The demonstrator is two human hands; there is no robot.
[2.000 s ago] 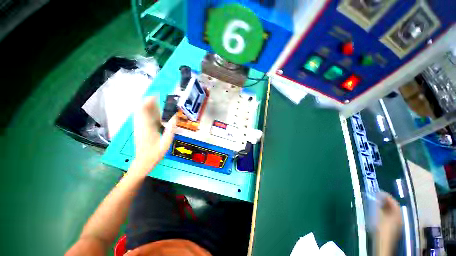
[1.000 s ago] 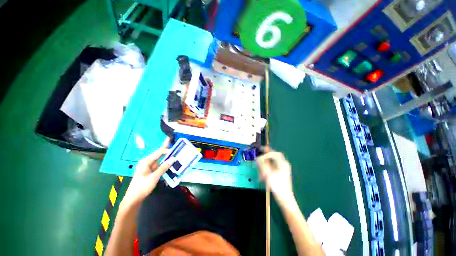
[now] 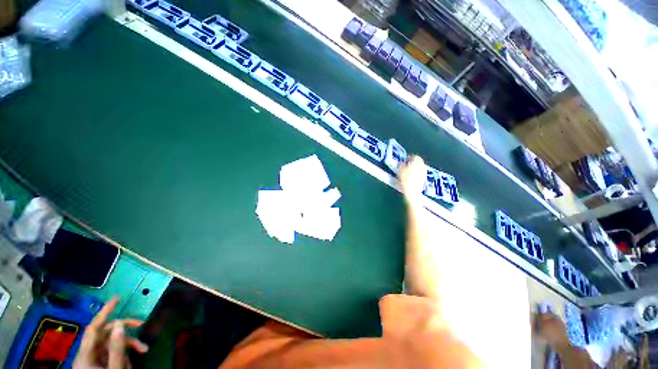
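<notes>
My right hand reaches over the green bench to the line and has its fingertips on a panel, which is tilted at the end of a long row of pale-rimmed panels. The fingers partly cover its edge. My left hand is at the bottom left beside the press, its fingers apart, with nothing visible in it. White sheets lie in a loose overlapping pile on the bench.
More panels lie right of my right hand. Black blocks stand beyond the line. A black flat rectangle lies left, near the red button. Another person's hand shows lower right.
The view has swung right from the press to the line. My right hand has moved out to the panel row. The panel in my left hand one second ago is no longer there.
</notes>
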